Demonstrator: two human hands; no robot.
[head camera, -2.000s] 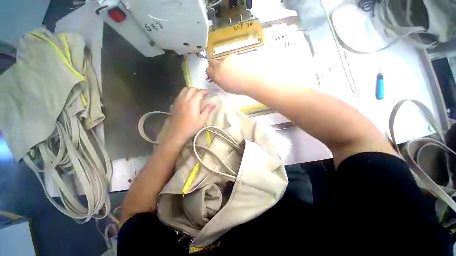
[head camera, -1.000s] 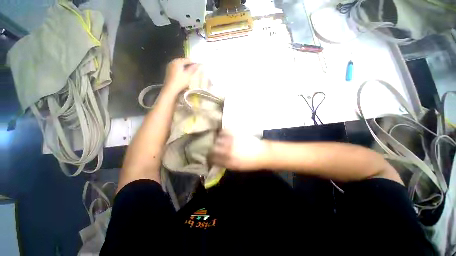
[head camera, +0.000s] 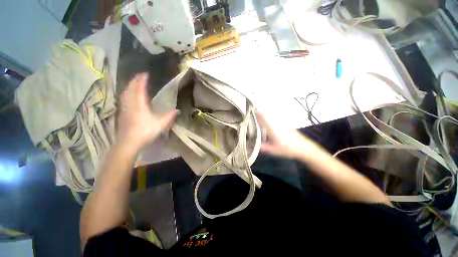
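Note:
A beige bag body lies at the table's front edge, its opening facing up and its yellow seam tape showing inside. Its long strap loops down over the dark shirt. My left hand is at the bag's left side, fingers spread and blurred, with the thumb near the rim. My right hand is at the bag's right side; its fingers are partly hidden by the bag edge and strap, so its hold is unclear. The yellow clamp frame is beyond the bag, under the white machine head.
Stacked beige bags with hanging straps are at the left. Red and black snips, a blue-handled tool and a thin dark cord lie on the white table. More bags and looped straps are at the right.
The bag has been turned and opened out, away from the clamp area. My left hand has come off its far end and spread open. My right hand has moved right, to the bag's side.

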